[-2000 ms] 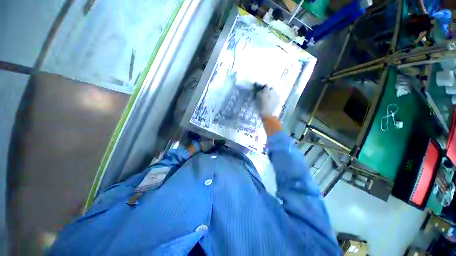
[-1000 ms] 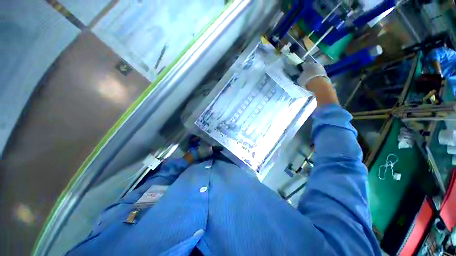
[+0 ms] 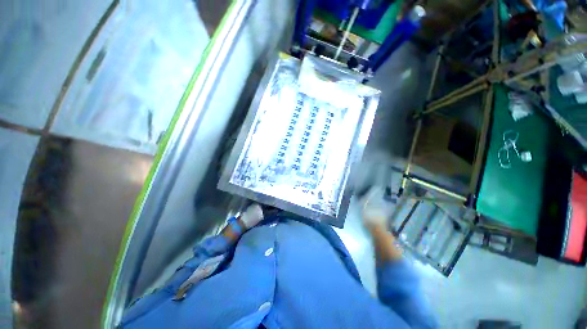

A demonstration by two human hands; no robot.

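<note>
The silver stencil frame (image 3: 306,137) lies in front of me, its pale centre showing three rows of small dark openings and white smears around them. My left hand (image 3: 251,216), in a white glove, is at the frame's near left edge; its fingers are hidden or too small to read. My right hand (image 3: 375,209) is off the frame, to the right of its near corner, and strongly blurred. I cannot tell whether it holds anything. No scraper can be made out on the stencil.
Blue fittings (image 3: 394,36) stand behind the frame. A green-trimmed metal edge (image 3: 168,138) runs along the left. At the right are a green bench (image 3: 512,173) with a white cable, a black bin with a red sheet (image 3: 577,222), and a metal-framed rack (image 3: 430,234) low down.
My right hand has moved from the frame's far right corner back towards me, off the frame's right side. The dark openings now show more clearly. My left hand stays near the near edge.
</note>
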